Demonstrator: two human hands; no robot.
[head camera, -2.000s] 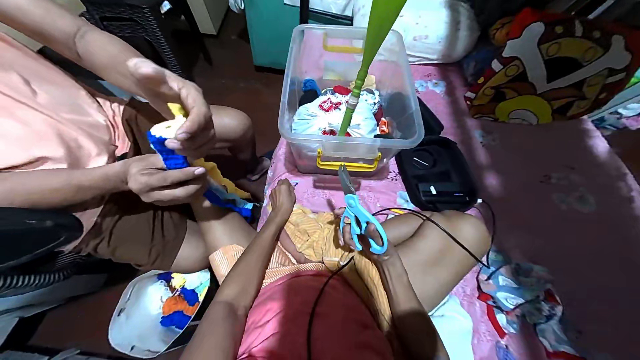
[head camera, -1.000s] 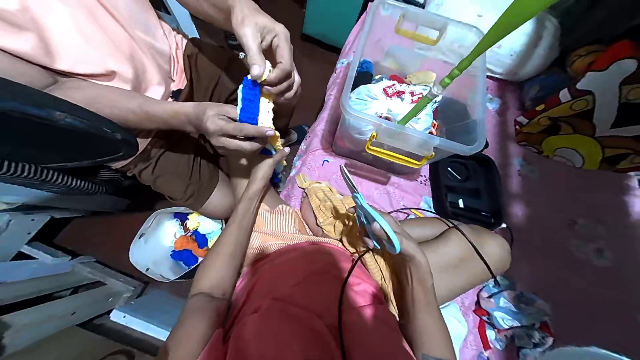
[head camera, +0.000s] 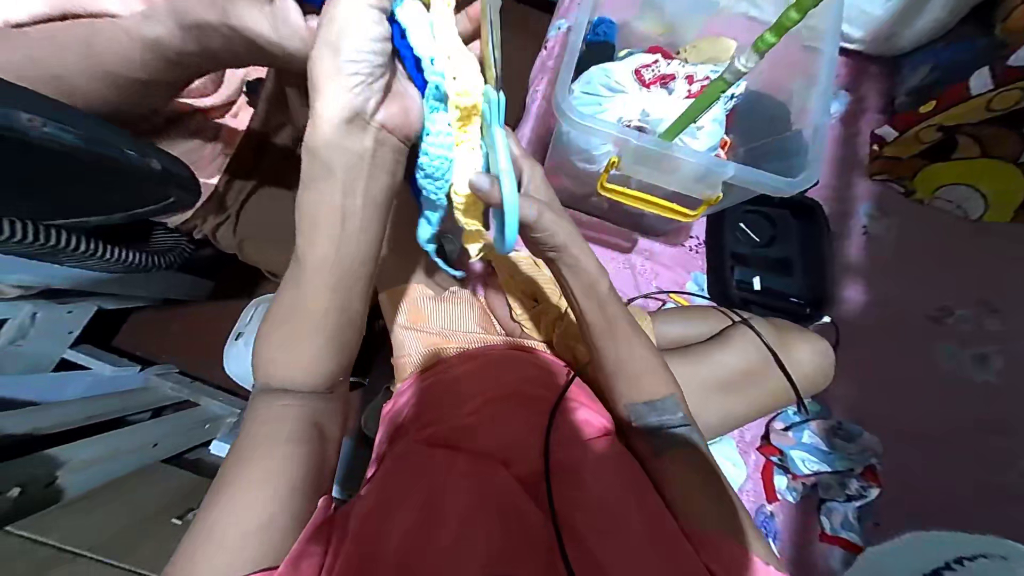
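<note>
My left hand (head camera: 364, 76) is raised at the top of the view, palm toward me, with a crocheted yarn piece (head camera: 438, 136) in light blue, pale yellow and dark blue against it. Its fingertips are cut off by the frame edge. My right hand (head camera: 524, 196) holds light-blue-handled scissors (head camera: 502, 172), blades pointing up, right beside the yarn piece. Whether the blades touch the yarn cannot be told. The lower end of the piece hangs loose between my forearms. Another person's arm (head camera: 160, 48) reaches in from the upper left, close to my left hand.
A clear plastic bin (head camera: 584, 144) with a yellow handle (head camera: 656, 200) holds cloth and a green stalk (head camera: 740, 68). A black open case (head camera: 768, 260) lies beside it. A black cable (head camera: 552, 448) crosses my lap. Slatted furniture (head camera: 104, 384) stands at the left.
My left hand has risen from my lap to the yarn piece, which was in the other person's hands. The scissors in my right hand have moved up beside it. The view has shifted.
</note>
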